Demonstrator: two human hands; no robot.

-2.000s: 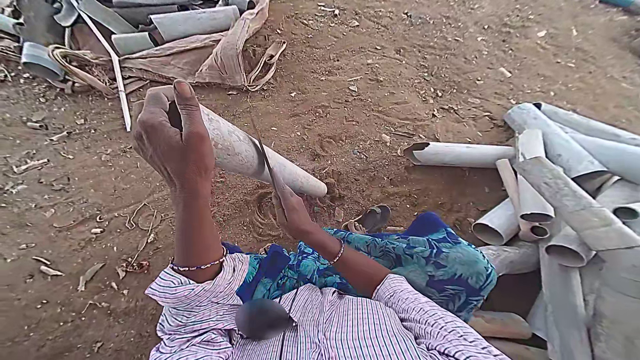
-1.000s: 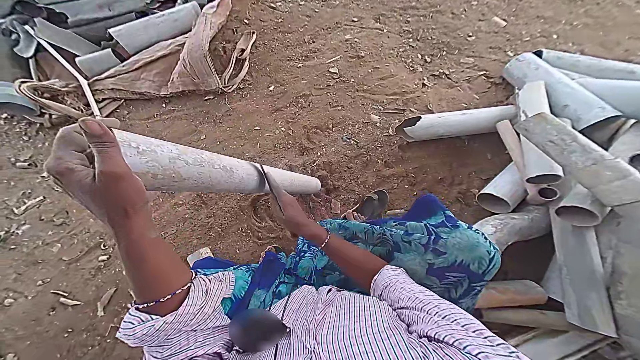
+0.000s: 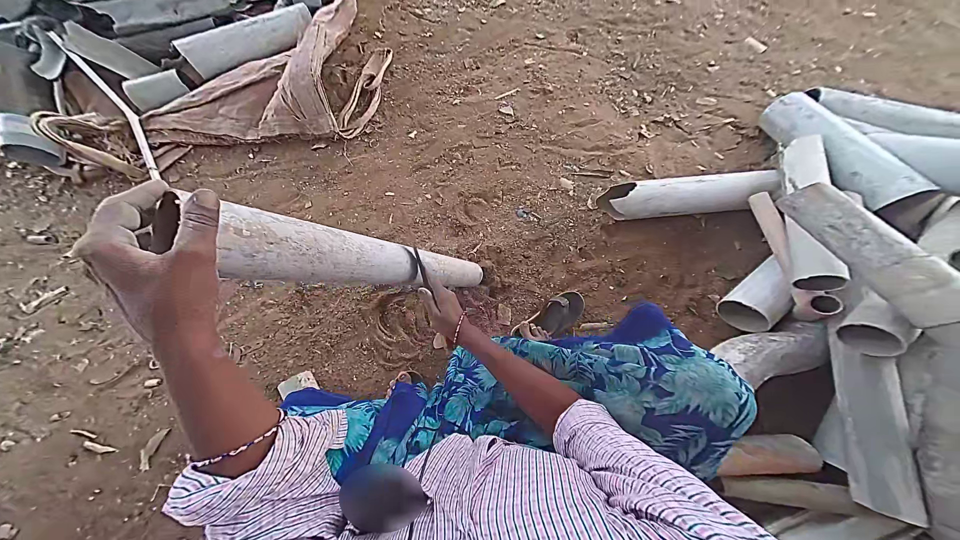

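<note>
My left hand [image 3: 161, 247] grips the open upper end of a long whitish pipe [image 3: 315, 244], thumb on its outside. The pipe slants across the view, its far end by the ground near my feet. My right hand [image 3: 442, 307] is closed on a thin dark blade or tool [image 3: 422, 268], which lies against the pipe close to that far end. The tool's handle is hidden in my fingers, and its exact kind I cannot tell.
Several grey-white pipe pieces [image 3: 862, 255] are piled at the right, one [image 3: 697, 195] jutting toward the middle. At the upper left, cut pipe pieces [image 3: 244, 41] lie by a brown cloth sack [image 3: 300, 97]. A sandal [image 3: 562, 313] is beyond my knee.
My left hand has moved left and lower with the pipe's end, so the pipe lies flatter in view. The blade is still against the pipe near its far end.
</note>
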